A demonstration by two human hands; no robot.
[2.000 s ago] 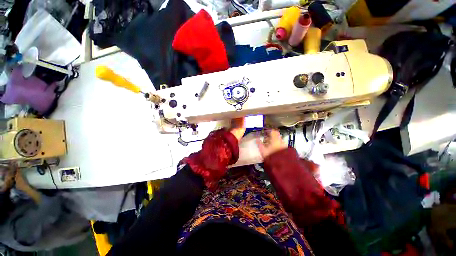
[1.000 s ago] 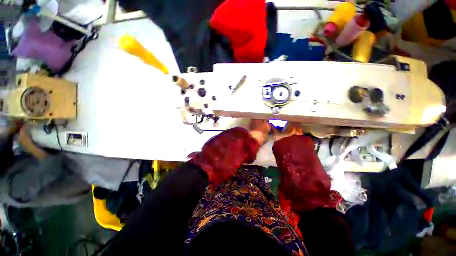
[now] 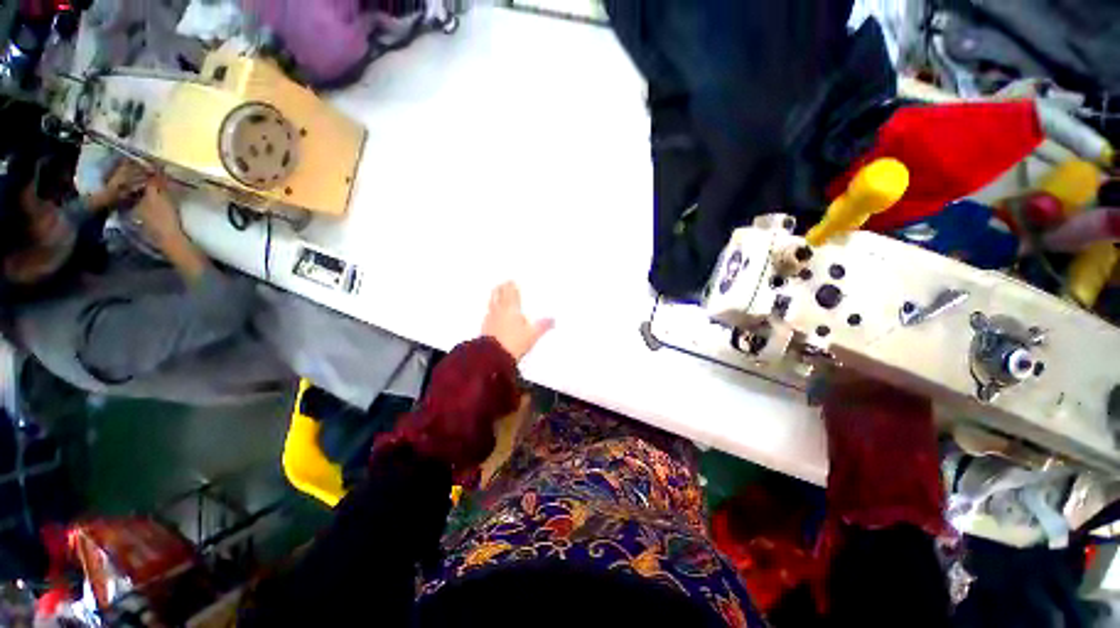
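Note:
My left hand [image 3: 515,325] is on the white table [image 3: 528,160] near its front edge, fingers apart and holding nothing. My right arm in a dark red sleeve reaches under the arm of the cream sewing machine [image 3: 884,301]; the hand itself is hidden beneath the machine head. No phone shows. Dark cloth [image 3: 737,135] lies on the table behind and left of the machine's head end.
A neighbour's yellowish machine [image 3: 264,141] stands at the left, with a person in grey [image 3: 160,319] seated at it. Red cloth [image 3: 952,153] and yellow cones [image 3: 1087,264] lie behind my machine. A yellow basket [image 3: 311,454] is below the table edge.
The view has swung left. My left hand has come out from under the machine onto the table at the left. The lit phone-like rectangle under the machine arm is out of sight.

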